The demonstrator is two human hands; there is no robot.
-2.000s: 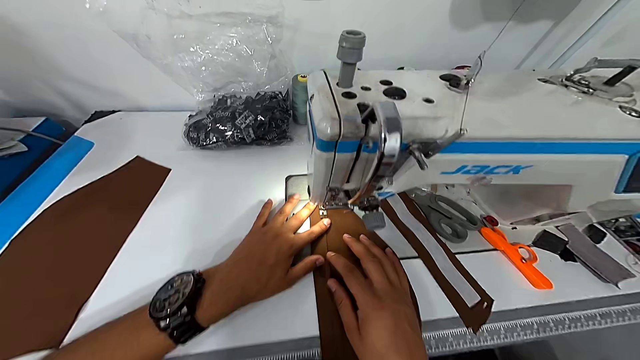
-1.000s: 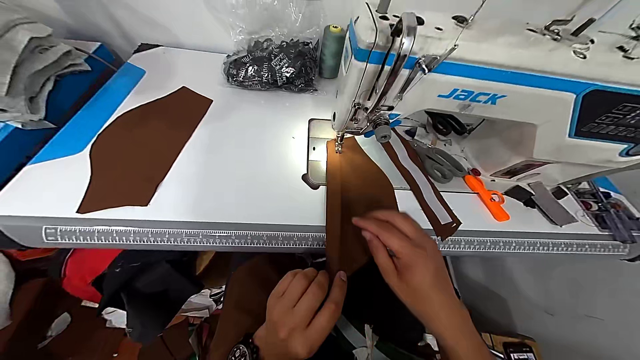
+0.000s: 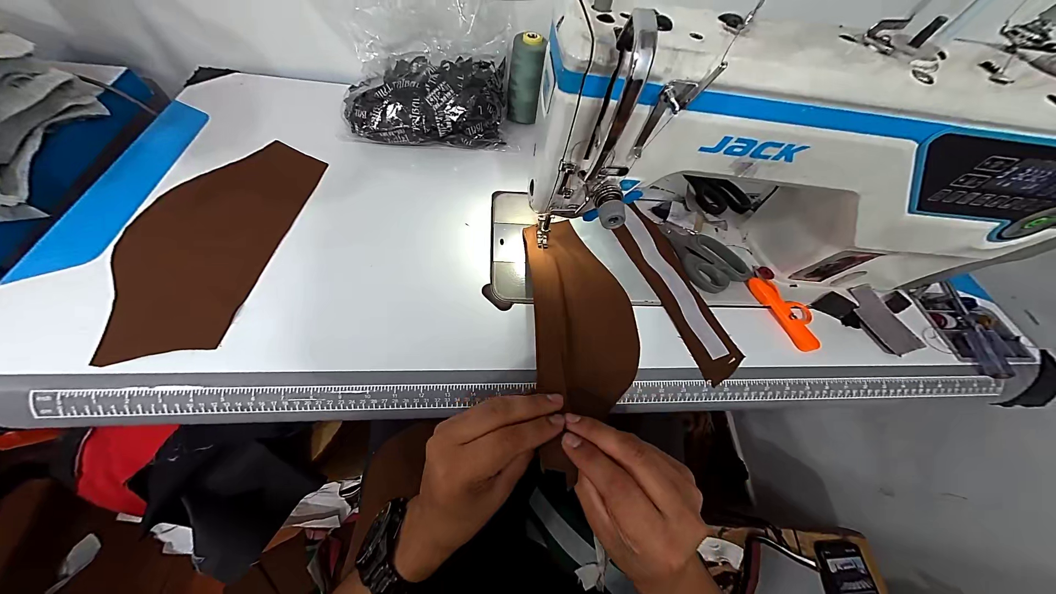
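Brown fabric (image 3: 598,322) lies under the presser foot (image 3: 542,233) of a Jack sewing machine (image 3: 792,124) and hangs over the table's front edge. Just beyond that edge, my left hand (image 3: 487,462) pinches the fabric between thumb and fingers. Against its fingertips, my right hand (image 3: 631,491) pinches the same fabric from the right. A fold or seam runs lengthwise down the cloth. Right of it lies a brown strip with a white band (image 3: 681,293). Another cut brown fabric piece (image 3: 210,256) rests flat at the left.
Grey-handled scissors (image 3: 709,260) and an orange-handled tool (image 3: 784,313) lie by the machine. A bag of black labels (image 3: 429,103) and a green thread cone (image 3: 526,78) stand behind. A ruler tape (image 3: 289,398) runs along the front edge. Fabric scraps (image 3: 223,487) fill the space below; a phone (image 3: 848,568) is at lower right.
Both hands have left the cloth beside the needle and come to its near end below the table edge. Since one second ago, my right hand has joined my left at the fabric.
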